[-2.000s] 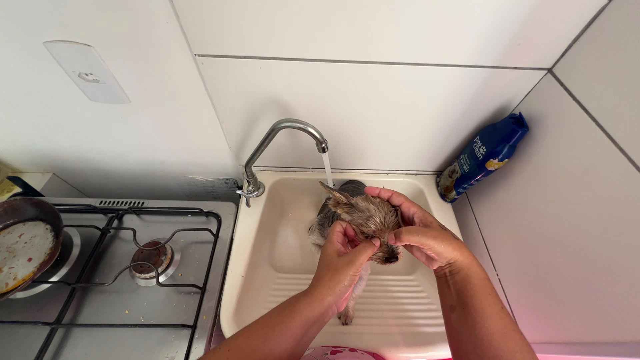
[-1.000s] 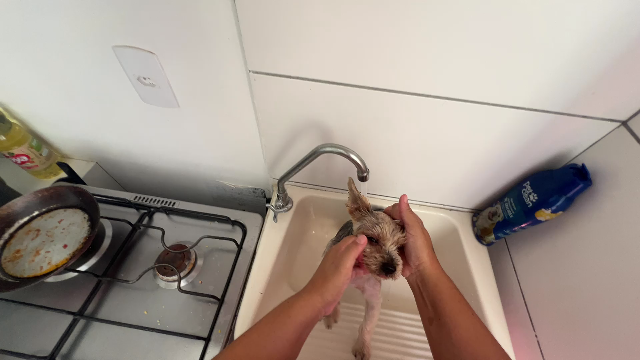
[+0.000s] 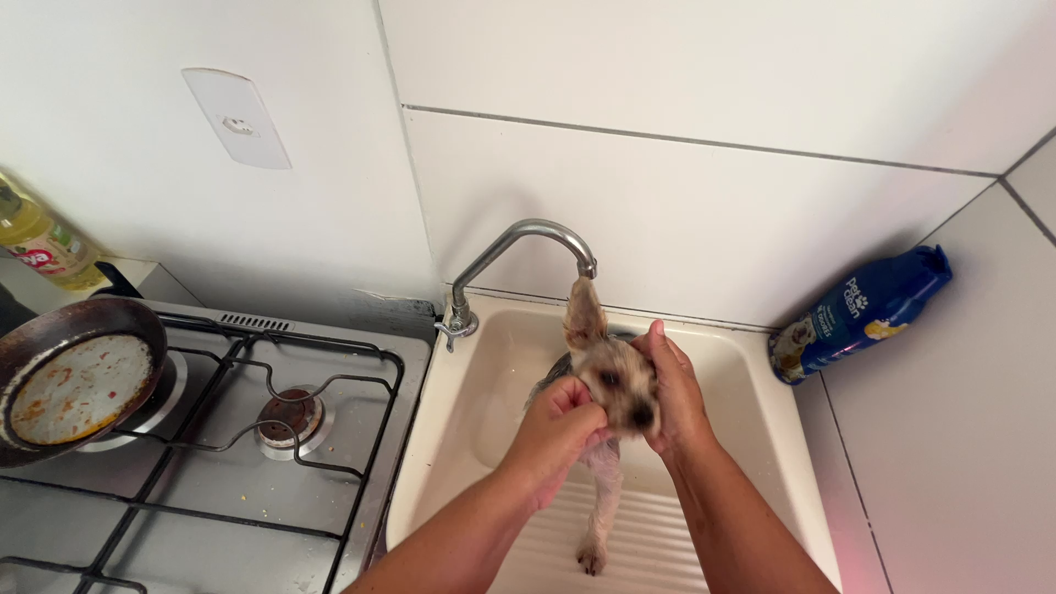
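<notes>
A small wet dog is in a cream laundry sink, its face toward me, one ear upright and one foreleg stretched onto the ribbed slope. My left hand is curled against the dog's cheek and muzzle on the left, fingers closed on the fur there. Cupped along the other side of the head is my right hand, its palm against the cheek. A metal faucet arches just above the upright ear. The dog's back is mostly hidden behind its head.
Left of the sink is a gas stove with black grates and a used frying pan. A yellow bottle stands behind it. A blue pet shampoo bottle leans at the sink's back right corner. An outlet is on the wall.
The dog's head, bent down two seconds ago, has come up to face me, with both hands still on it. Water ran from the faucet earlier; no stream shows now. The view has shifted.
</notes>
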